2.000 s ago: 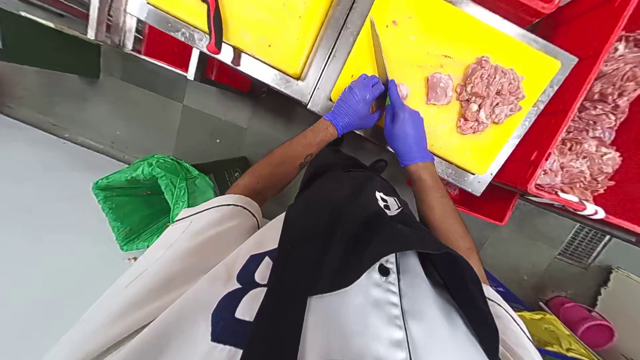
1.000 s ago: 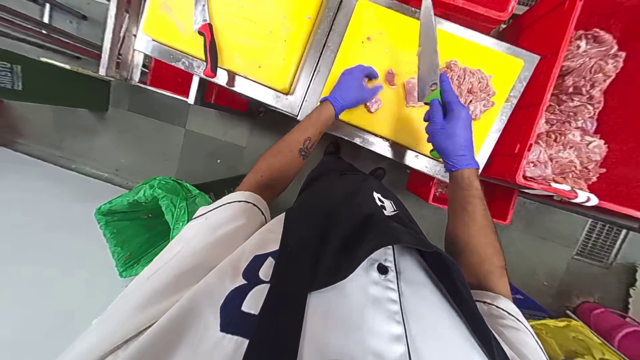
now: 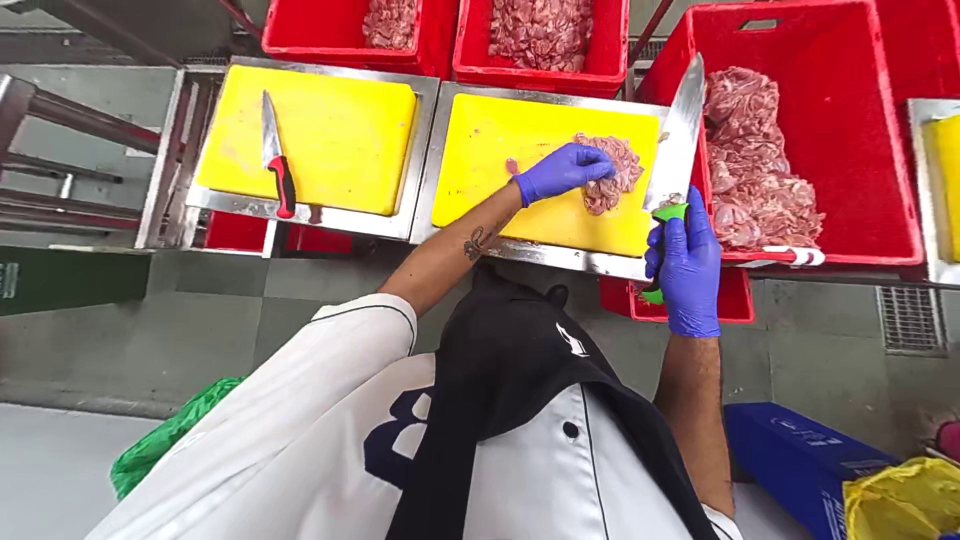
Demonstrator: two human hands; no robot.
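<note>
My right hand (image 3: 686, 262), in a purple glove, grips the green and black handle of a large knife (image 3: 679, 135). Its broad blade points away from me over the right edge of the steel-framed yellow cutting board (image 3: 487, 202). My left hand (image 3: 566, 172), also gloved, reaches across that board, with its fingertips at the pile of raw meat pieces (image 3: 611, 195); whether they pinch a piece is hidden. A small meat scrap (image 3: 511, 166) lies beside my left wrist. On the left yellow board (image 3: 337, 135) rests a knife with a red and black handle (image 3: 281, 180).
A red crate (image 3: 862, 150) with a heap of raw meat (image 3: 757, 165) stands against the board's right side. Two more red crates (image 3: 540, 75) holding meat are behind the boards. A green bag (image 3: 172, 435) is low left, and a blue box (image 3: 802, 442) low right.
My left hand has moved right to the meat pile. My right hand has carried the knife right, past the board's edge. The single meat piece beside the pile no longer shows separately. The view has shifted.
</note>
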